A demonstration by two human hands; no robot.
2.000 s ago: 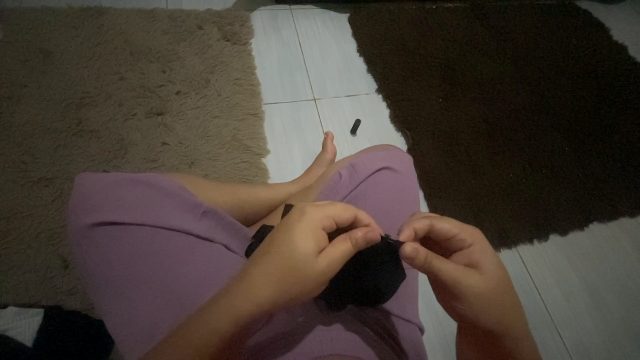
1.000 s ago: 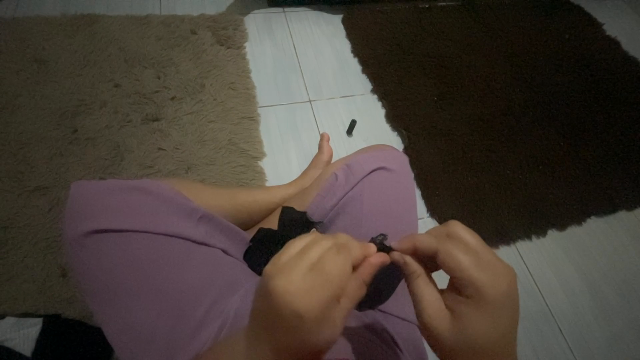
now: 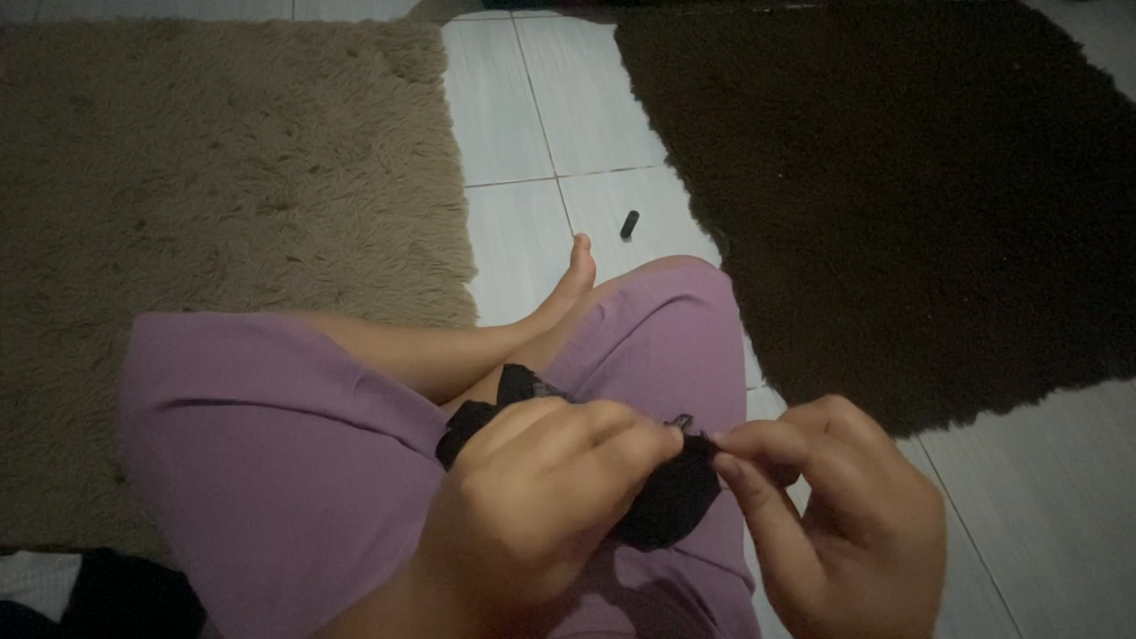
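Observation:
A black fabric piece with lace-like edging [image 3: 667,501] lies over my lap, on the purple garment [image 3: 293,470]. My left hand [image 3: 550,488] pinches its upper edge between thumb and fingers and covers much of it. At the right end of that edge, the thumb and forefinger of my right hand [image 3: 834,506] pinch the dark material. A small ruffled bit stands up between the two hands. More of the black fabric shows beyond my left knuckles. Whether a needle or thread is held is too small to tell.
A small black cylindrical object [image 3: 629,224] lies on the white floor tiles [image 3: 506,98] past my foot. A beige shaggy rug [image 3: 231,169] is at the left, a dark brown one [image 3: 887,195] at the right. Black and white cloth [image 3: 124,595] lies at the lower left.
Two seconds ago more of the black fabric hung in view below my fingers; one second ago both hands sat lower over it. They still pinch its edge.

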